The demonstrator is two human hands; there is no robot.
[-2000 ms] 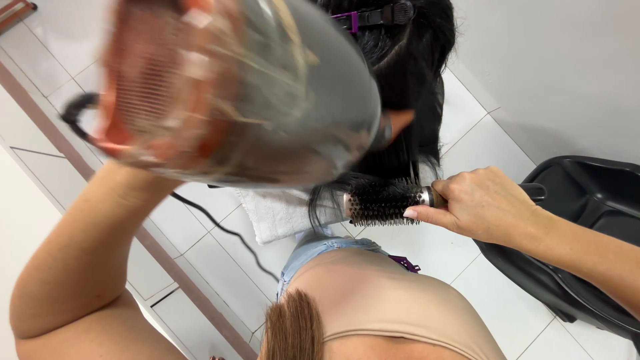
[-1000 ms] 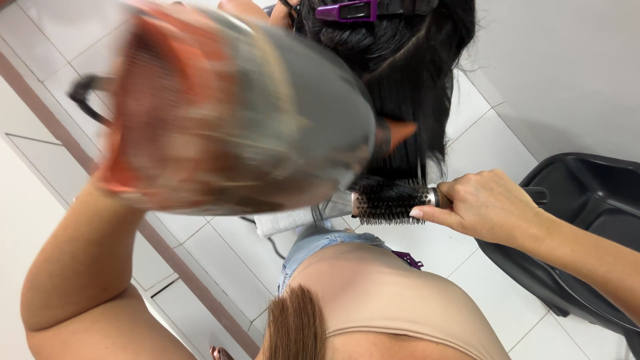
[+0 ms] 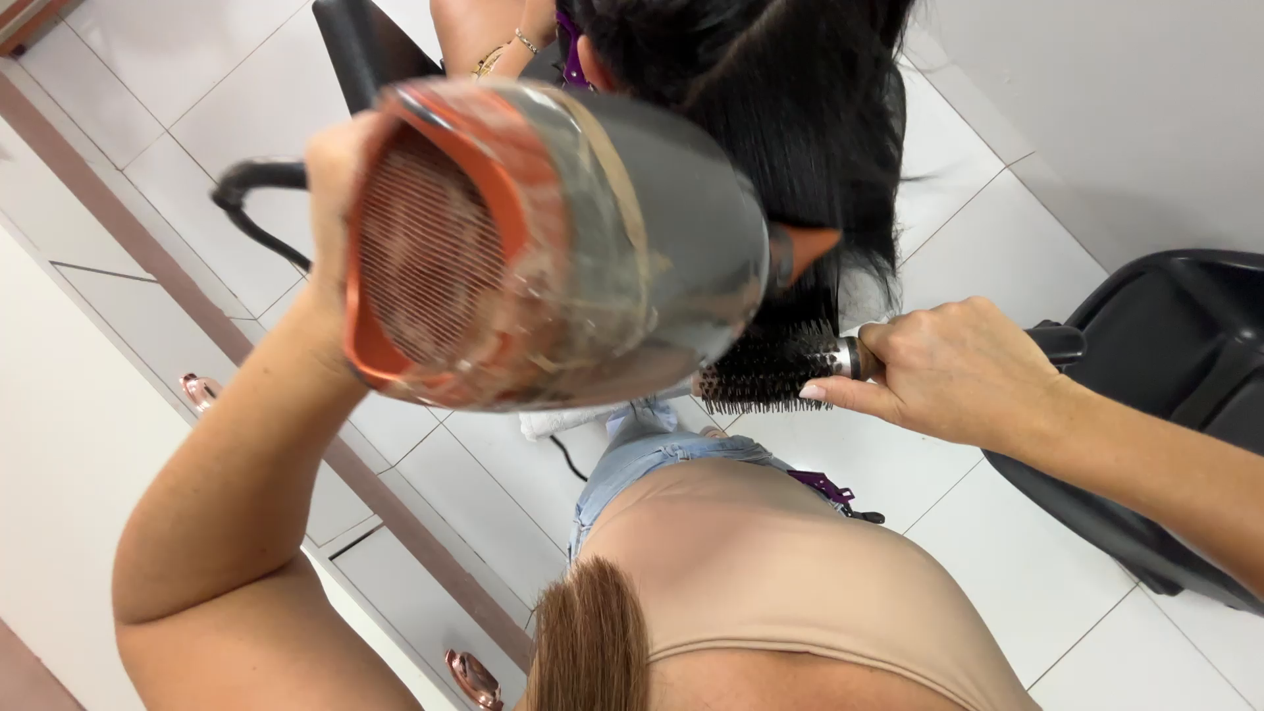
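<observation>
My left hand [image 3: 336, 197] is wrapped around the handle of a grey and orange hair dryer [image 3: 681, 217]; the dryer's body hides most of the fingers. Its orange nozzle [image 3: 810, 252] points right, at long black hair [image 3: 810, 128] of a seated person. My right hand [image 3: 958, 370] grips the handle of a round hairbrush [image 3: 770, 370], held level below the nozzle. The ends of the black hair reach down to the brush's bristles. A purple hair clip [image 3: 571, 49] sits at the side of that person's head.
A black basin [image 3: 1165, 346] stands at the right, close to my right forearm. White drawers with copper-coloured handles [image 3: 472, 677] run along the left. A power cord [image 3: 568, 459] and a white towel [image 3: 553, 425] show below the dryer. Behind it is a black armrest [image 3: 370, 49].
The hair dryer has tilted, its rear grille now turned more toward the view. My left hand, hidden behind it earlier, now shows. My right hand keeps its grip on the round brush.
</observation>
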